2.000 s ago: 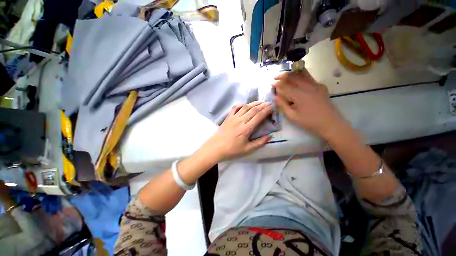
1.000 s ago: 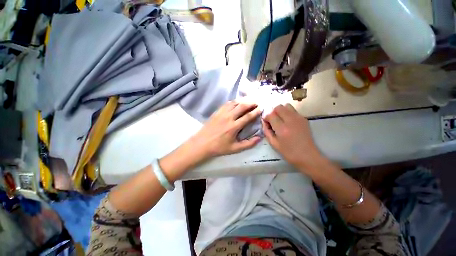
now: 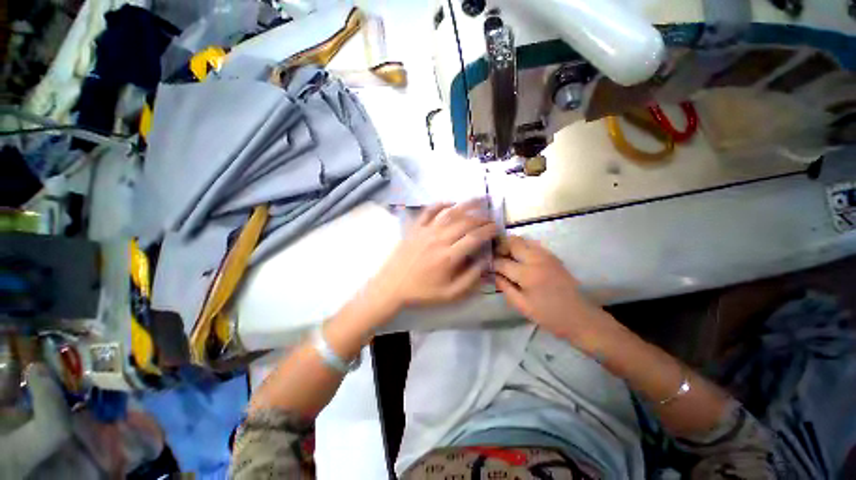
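Note:
A small grey garment piece (image 3: 496, 214) lies on the machine bed in front of the needle area (image 3: 490, 167), its far end lost in the bright lamp glare. My left hand (image 3: 443, 251) lies over it, fingers bent, pressing it from the left. My right hand (image 3: 537, 281) grips its near right edge between thumb and fingers, its fingertips close to my left hand. Much of the piece is hidden under my hands. The white and teal sewing machine (image 3: 504, 84) stands just beyond.
A stack of grey cut pieces (image 3: 244, 150) lies at the left with a tan-gold strip (image 3: 230, 277). Scissors with yellow (image 3: 640, 136) and red loops lie right of the needle. Blue fabric (image 3: 202, 417) is lower left. A grey heap (image 3: 798, 375) is low right.
My right hand has drawn back from beside the needle towards me and now holds the near edge. My left hand stays on the piece. The view has shifted.

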